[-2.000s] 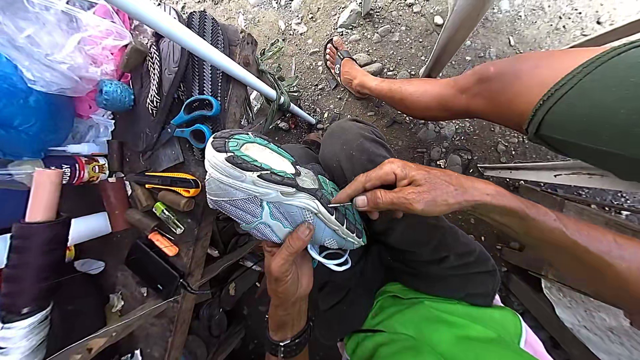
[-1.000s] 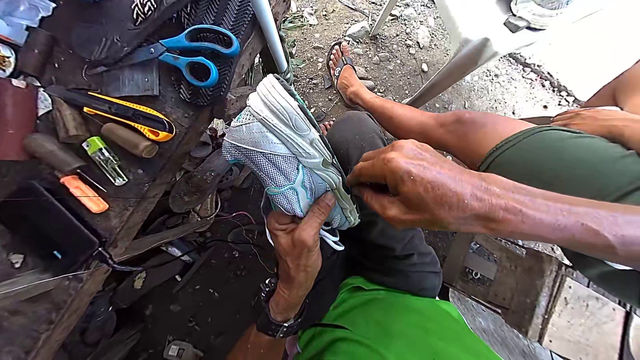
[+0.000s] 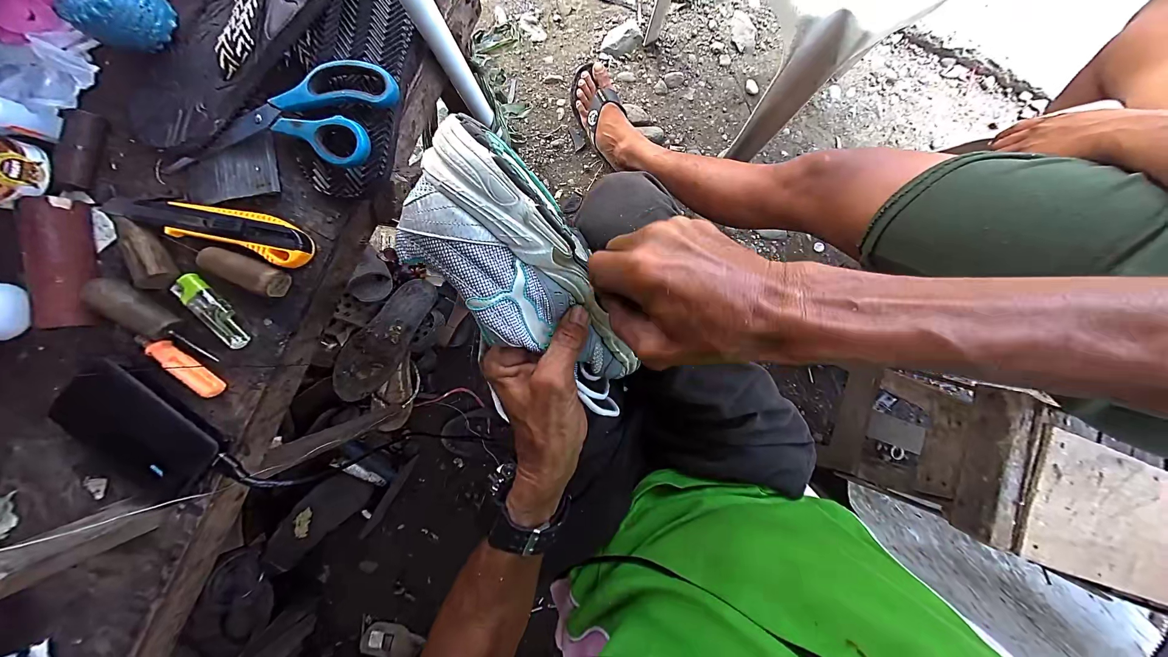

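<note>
A white and grey running shoe point(image 3: 511, 246) with teal trim rests on its side over my lap, its sole turned away toward the right. My left hand point(image 3: 543, 401) grips the upper near the laces, thumb on the side. The fingers of my right hand point(image 3: 689, 292) are curled against the sole edge at the forefoot; whether they pinch anything is hidden. White laces point(image 3: 598, 397) hang beside my left thumb.
On the wooden bench point(image 3: 274, 388) at left lie blue-handled scissors point(image 3: 333, 114), a yellow utility knife point(image 3: 242, 233), an orange-handled screwdriver point(image 3: 185, 368), a lighter point(image 3: 212, 310) and a black phone point(image 3: 137, 424). Another person's leg point(image 3: 757, 187) is at the upper right.
The shoe has tilted, so its outsole, seen two seconds ago, now faces away. My right hand has gone from extended fingers on the sole to curled fingers at its edge. The view has shifted.
</note>
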